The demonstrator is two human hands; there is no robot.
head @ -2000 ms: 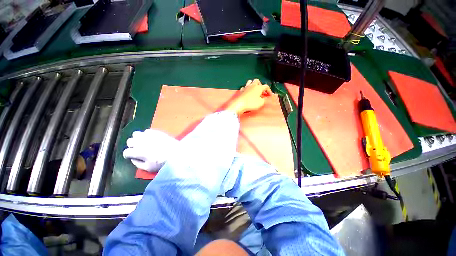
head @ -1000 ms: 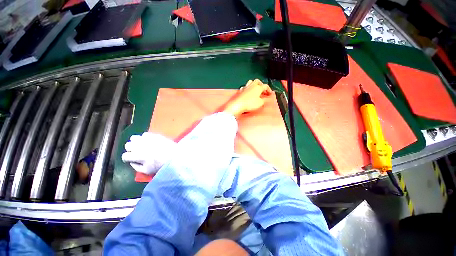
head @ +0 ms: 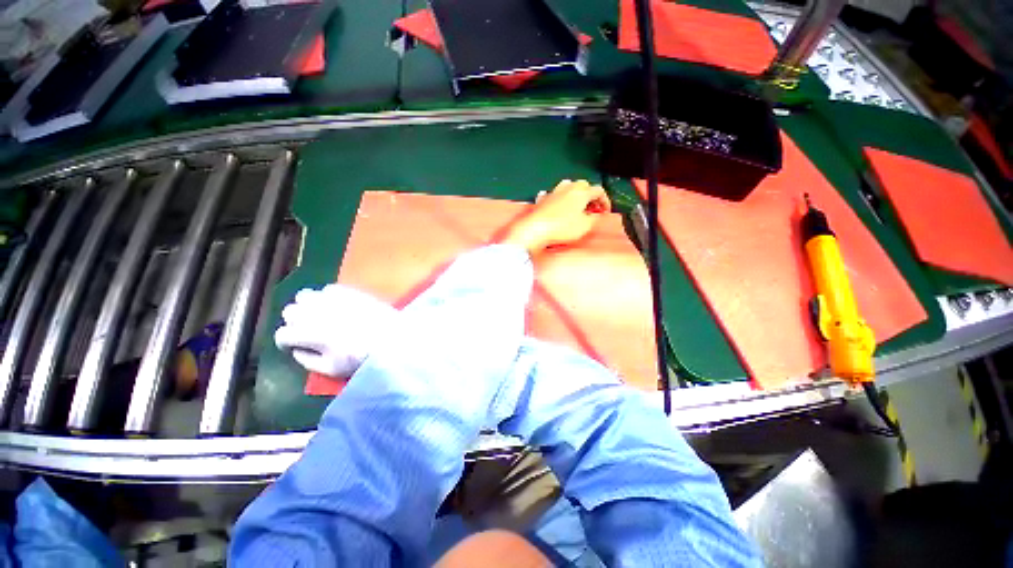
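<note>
My arms cross over a red-orange pad (head: 444, 216) on a green board (head: 444, 155). My left hand (head: 564, 213), bare, rests at the pad's upper right edge with fingers curled; whether they hold anything is hidden. My right hand (head: 337, 331), in a white glove, rests over the pad's left edge, palm down, fingers loosely bent and slightly apart, with nothing seen in it. The yellow-orange electric screwdriver (head: 835, 294) lies untouched on another red pad (head: 728, 255), its bit pointing away from me. A black bin (head: 694, 155) with small shiny bits stands on that pad's far end.
Metal rollers (head: 159, 288) are at left. A black cord (head: 652, 211) hangs in front of the view. A metal rail (head: 250, 456) runs nearest my body. Black-inside open trays (head: 505, 42) sit on the far line. Another red pad (head: 939, 213) lies at right.
The view shifts slightly and the hanging cord shifts in the picture. My crossed arms, both hands, the screwdriver and the bin stay in place.
</note>
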